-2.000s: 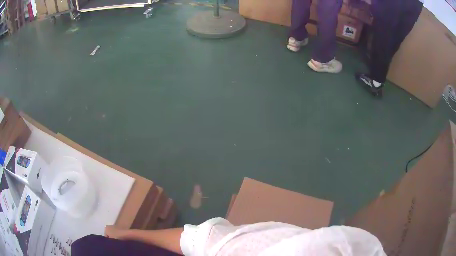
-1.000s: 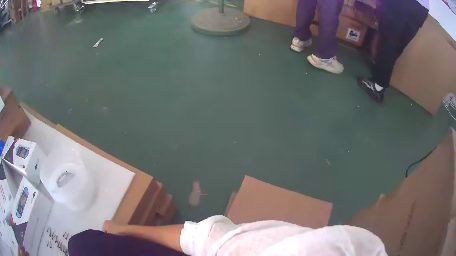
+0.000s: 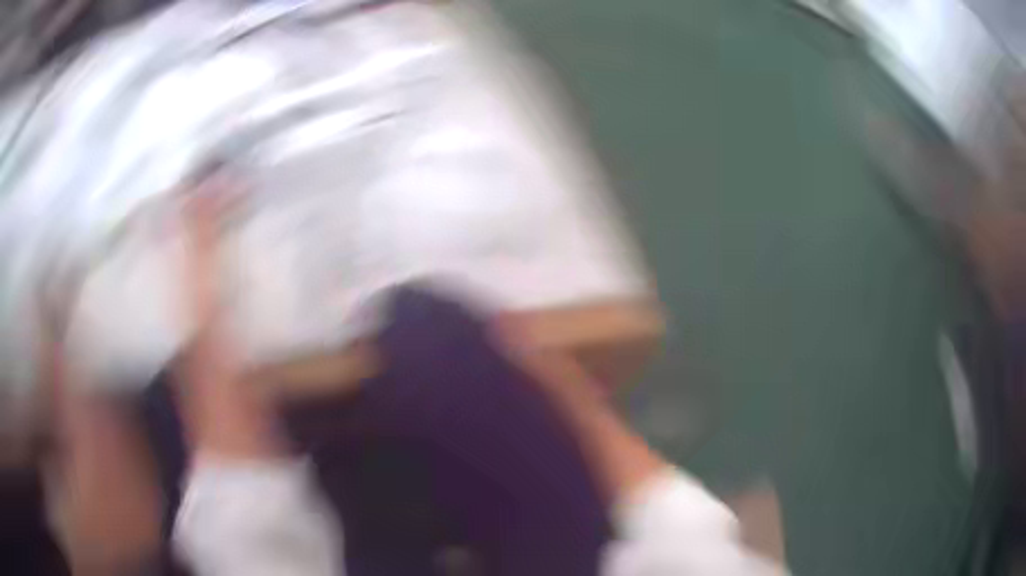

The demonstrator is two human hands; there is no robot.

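Note:
The view is strongly blurred. My left hand (image 3: 214,203) reaches up over the white-covered table (image 3: 450,169) at the left. A dark blurred spot is at its fingertips; whether it holds anything cannot be told. My right hand (image 3: 523,332) is low at the table's near edge beside my dark-clothed knee (image 3: 450,371), largely lost in blur. Its fingers cannot be made out. White sleeves show on both my arms. No small parts can be made out on the table.
Another bare forearm (image 3: 101,461), apparently another person's, is at the far left. The tan table edge (image 3: 585,321) runs beside the green floor (image 3: 776,225). Blurred brown shapes (image 3: 996,248) stand at the far right.
The view has swung left from the floor to the table. My left hand has come into view. The white cartons, the translucent tub and the standing people can no longer be made out.

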